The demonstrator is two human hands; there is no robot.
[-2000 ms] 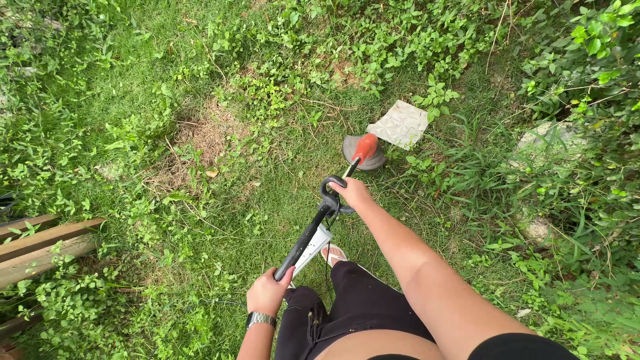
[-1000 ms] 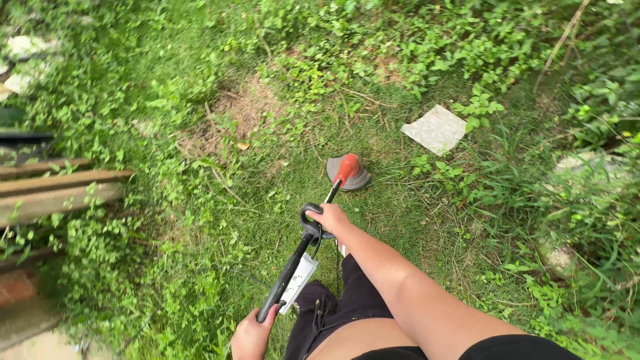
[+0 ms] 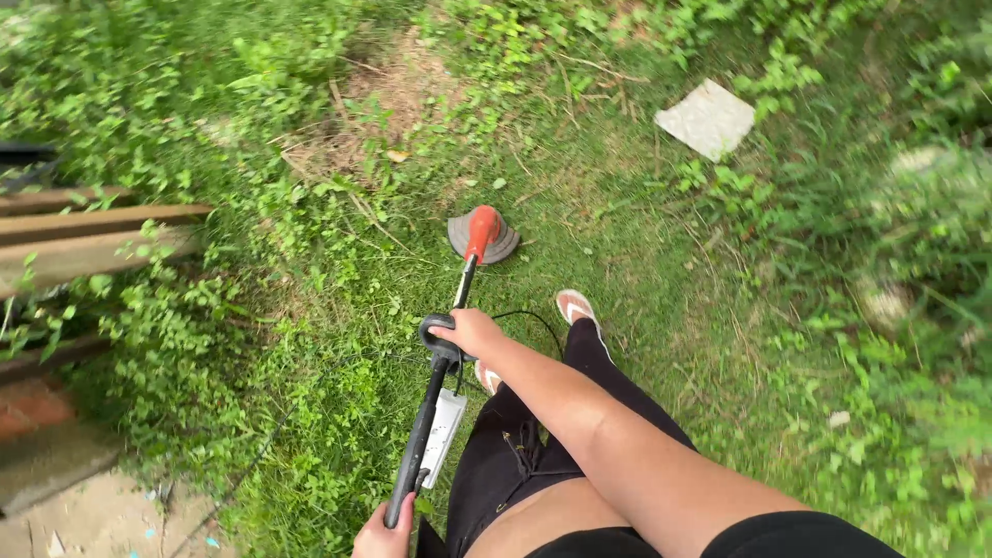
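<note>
A corded string trimmer with an orange head (image 3: 483, 226) and a grey guard (image 3: 502, 243) stands at a slant over short grass. My right hand (image 3: 474, 335) is closed around its black loop handle (image 3: 435, 332), midway along the shaft. At the bottom, my left hand (image 3: 387, 533) grips the lower end of the black tube (image 3: 418, 442). A white perforated piece (image 3: 443, 438) hangs beside the tube, close to my dark trousers. The underside of the trimmer head is hidden.
Wooden planks (image 3: 93, 232) jut in from the left, above a concrete slab (image 3: 85, 519) where a cord runs. A pale flat tile or sheet (image 3: 707, 120) lies on grass at upper right. Leafy weeds surround the grass, and my sandalled foot (image 3: 575, 304) is right of the shaft.
The trimmer head has moved left over the grass, away from the pale sheet. Both hands have stayed on the trimmer. The view has shifted and turned somewhat.
</note>
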